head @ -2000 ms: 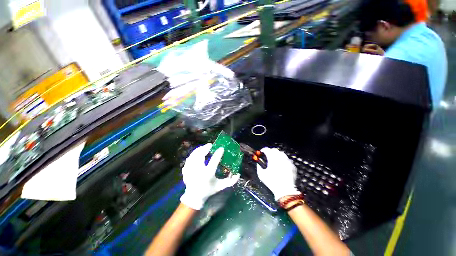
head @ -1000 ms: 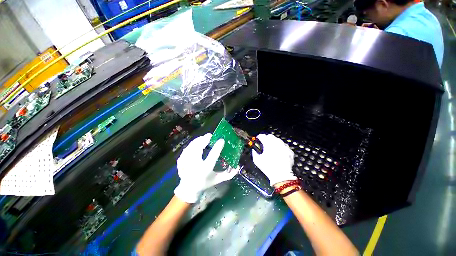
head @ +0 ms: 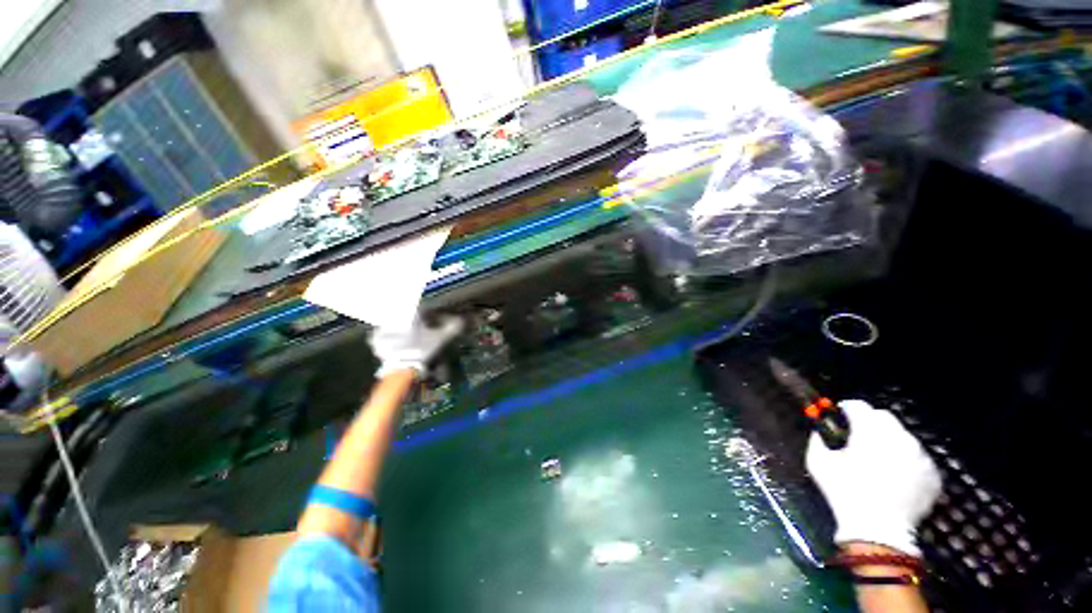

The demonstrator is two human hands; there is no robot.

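My left hand (head: 411, 344), in a white glove, is stretched out over the dark conveyor at the boards. It is blurred, and whether it holds a board I cannot tell. Several circuit boards (head: 485, 347) lie on the conveyor beside it. My right hand (head: 872, 469), in a white glove with red beads at the wrist, holds the diagonal cutters (head: 810, 400) with orange-red bands. The cutters are over the front left part of the black lead-catching box (head: 766, 413), jaws pointing up and left.
A small silver-grey component (head: 550, 468) lies on the green mat (head: 479, 527). A clear plastic bag (head: 766, 192) is beyond the mat. A white sheet (head: 381, 278) hangs at the shelf edge. More boards (head: 405, 174) are on the raised shelf. A carton of metal parts (head: 156, 575) is at lower left.
My left hand has moved away left to the conveyor, and the green board is gone from in front of the cutters. My right hand still holds the cutters. The view has turned left.
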